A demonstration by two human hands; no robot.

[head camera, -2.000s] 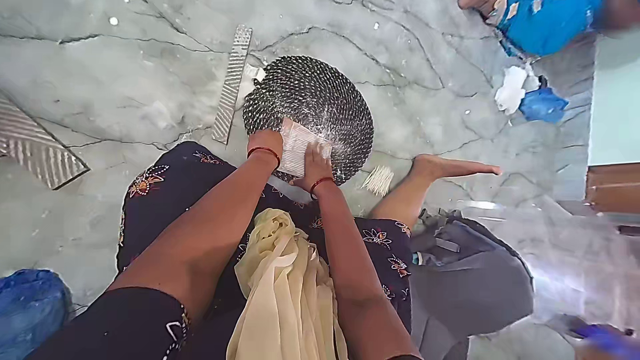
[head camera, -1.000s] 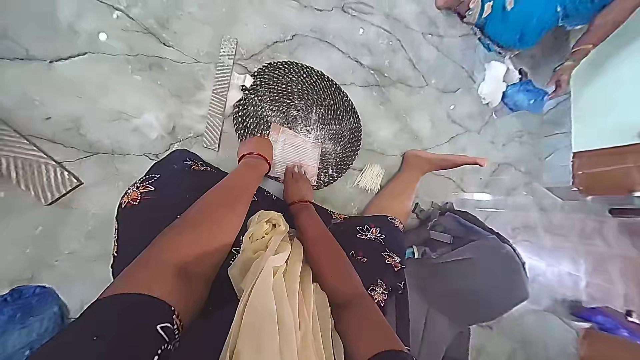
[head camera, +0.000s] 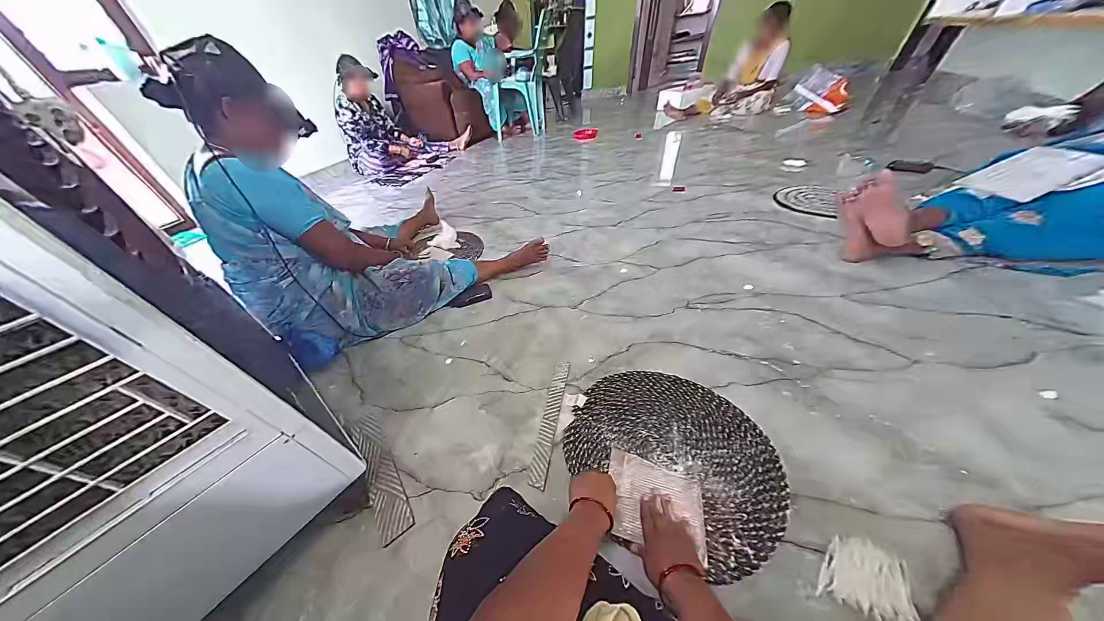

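Observation:
A round black-and-white woven mat (head camera: 690, 414) lies on the floor in front of me. On its near part rests a pale, finely ribbed rectangular board (head camera: 651, 483). My left hand (head camera: 593, 492) is at the board's left edge, its fingers bent and partly hidden. My right hand (head camera: 668, 530) lies flat on the board's lower middle, fingers spread. White powder is dusted over the mat. A bundle of thin white wicks or strands (head camera: 865, 576) lies on the floor to the right of the mat, beside my bare foot.
A patterned strip (head camera: 549, 427) lies left of the mat, another patterned piece (head camera: 385, 483) farther left. A white metal frame with bars (head camera: 250, 466) stands at the left. A person in blue (head camera: 328, 259) sits beyond it; another person's feet (head camera: 880, 216) are at upper right. Several people sit farther back.
The view has tilted up strongly to show the room. My right hand, at the board's near edge one second ago, now lies farther onto its face.

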